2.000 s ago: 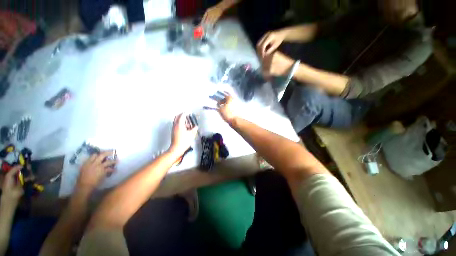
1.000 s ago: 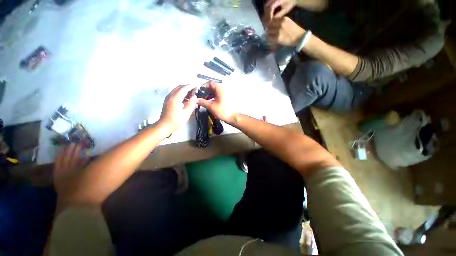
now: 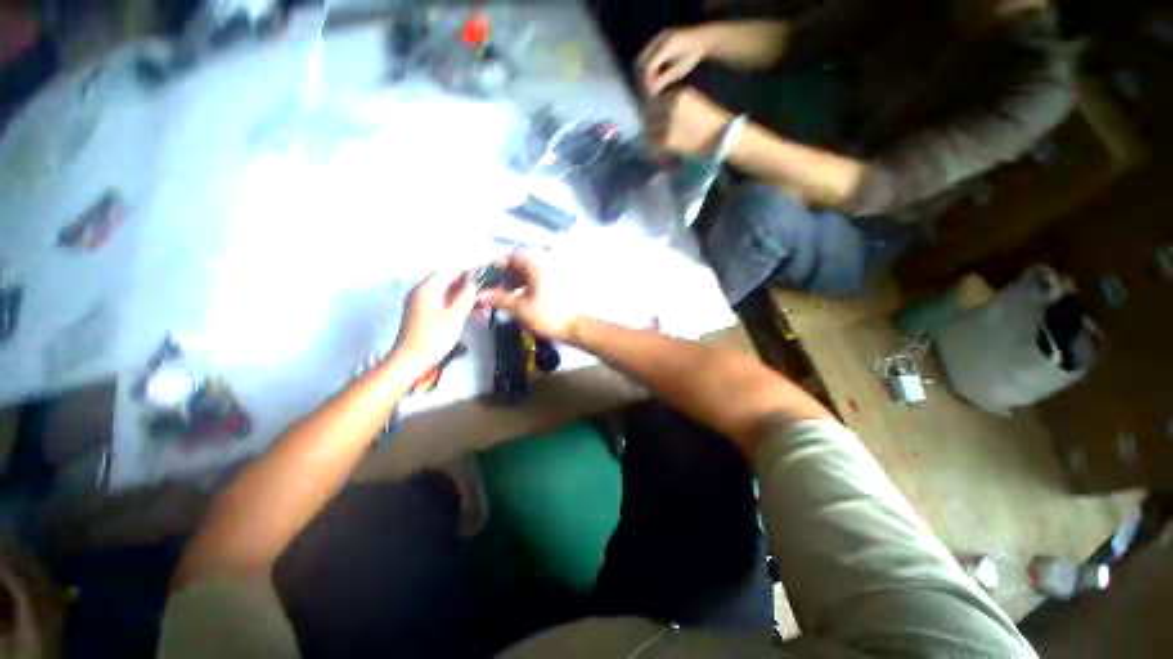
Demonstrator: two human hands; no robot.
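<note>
My left hand (image 3: 435, 313) and my right hand (image 3: 534, 299) meet over the near part of the white-covered table. Their fingertips hold a small black part (image 3: 491, 276) between them; its details are blurred. A cable bundle (image 3: 511, 362), black with yellow ends, lies at the near table edge just below my right hand. Black rods (image 3: 540, 213) lie side by side beyond my right hand. Short dark pieces lie left of the bundle, partly hidden by my left forearm.
A pile of bagged black parts (image 3: 615, 167) is at the right. Bagged cable sets (image 3: 193, 409) lie at the left. An orange-red cap (image 3: 476, 30) is on the far side. Another person's hands (image 3: 682, 97) are beyond the right edge. A pale bag (image 3: 1016, 341) sits on the low wooden surface.
Two seconds ago my hands were apart, the right at the rods. They have come together on the small part. Another person's hand has left the bagged sets at left.
</note>
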